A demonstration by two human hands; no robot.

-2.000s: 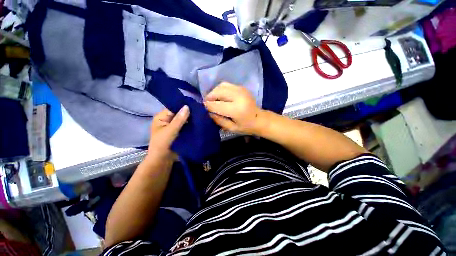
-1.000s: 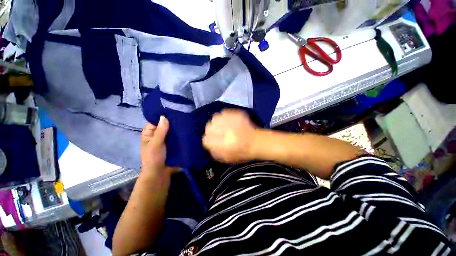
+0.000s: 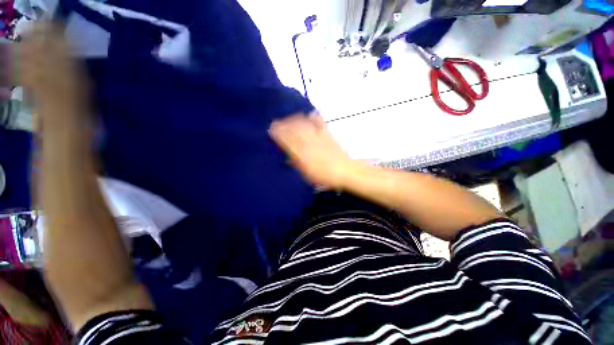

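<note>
The navy garment panels (image 3: 195,128) spread over the left of the table and hang over its front edge, mostly with the dark side up. My right hand (image 3: 306,145) holds the cloth's right border, left of the scissors. My left hand (image 3: 47,60) is at the far left, badly blurred, at the cloth's left side; its fingers cannot be made out. The presser foot area (image 3: 353,47) of the sewing machine shows with no garment under it.
Red-handled scissors (image 3: 459,84) lie right of the needle, beside a small navy scrap (image 3: 431,32). A dark green tie (image 3: 549,94) lies at the right. The ruler strip (image 3: 471,147) runs along the front edge. Pale cloth (image 3: 549,195) sits below the table at right.
The garment has come away from the needle area and turned from mostly grey side up to navy side up. My left hand has swung far left and up. My right hand stays near the front edge.
</note>
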